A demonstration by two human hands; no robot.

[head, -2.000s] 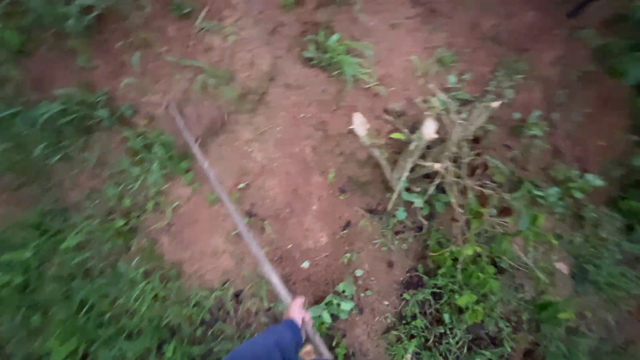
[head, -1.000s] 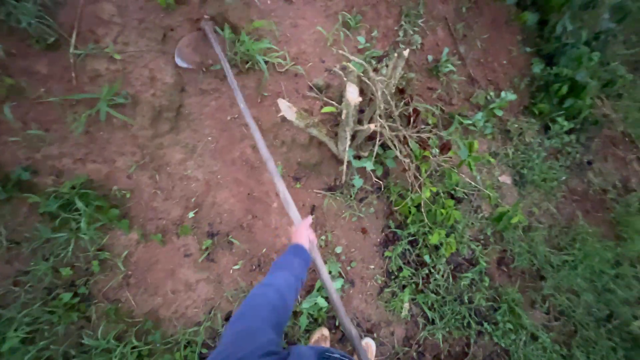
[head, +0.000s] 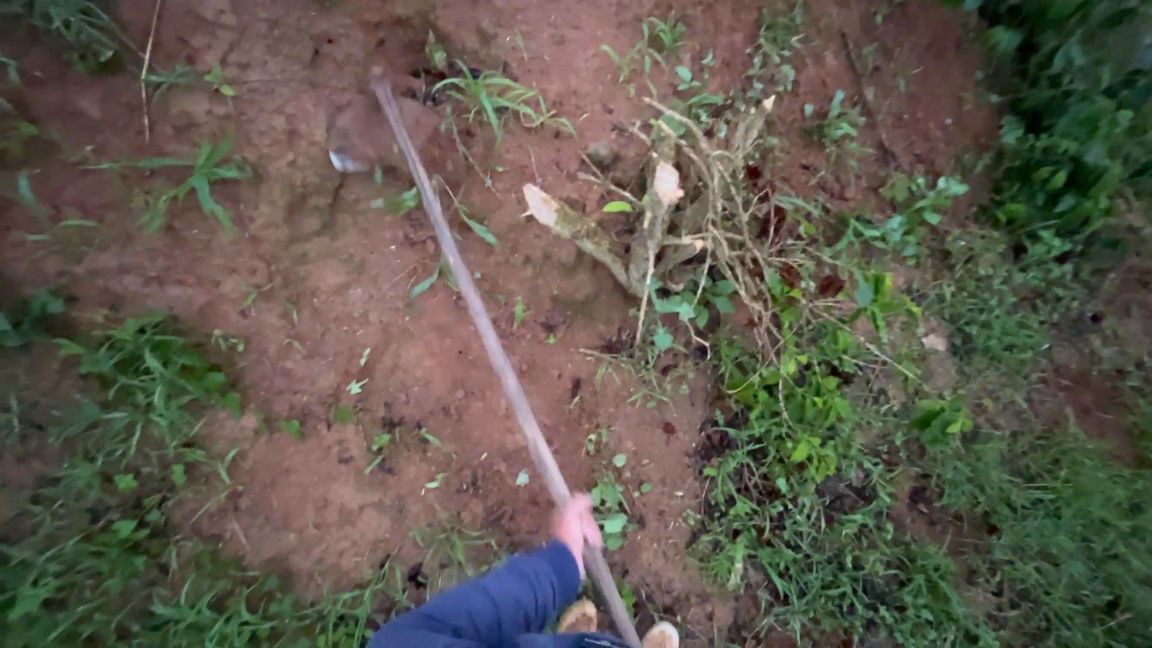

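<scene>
My left hand (head: 576, 524), in a dark blue sleeve, is closed around the lower part of a long wooden hoe handle (head: 490, 337). The handle slants up and left across the ground to the hoe's blade (head: 382, 126), which rests on or in the reddish soil; a small part of its edge shines. Beside the blade, on its right, grows a grass tuft (head: 493, 97). To the right of the handle stands a cut woody stump (head: 650, 229) with pale cut ends and thin, bare twigs. My right hand is not in view.
Two light-coloured shoe tips (head: 578, 616) show at the bottom edge, on either side of the handle. Low weeds (head: 810, 423) spread below and right of the stump. Grass (head: 148, 378) grows at the left, and dense leafy growth (head: 1062, 117) fills the upper right.
The hoe's blade has come a little towards me over the soil since one second ago, when it lay level with the grass tuft. My left hand has stayed on the handle.
</scene>
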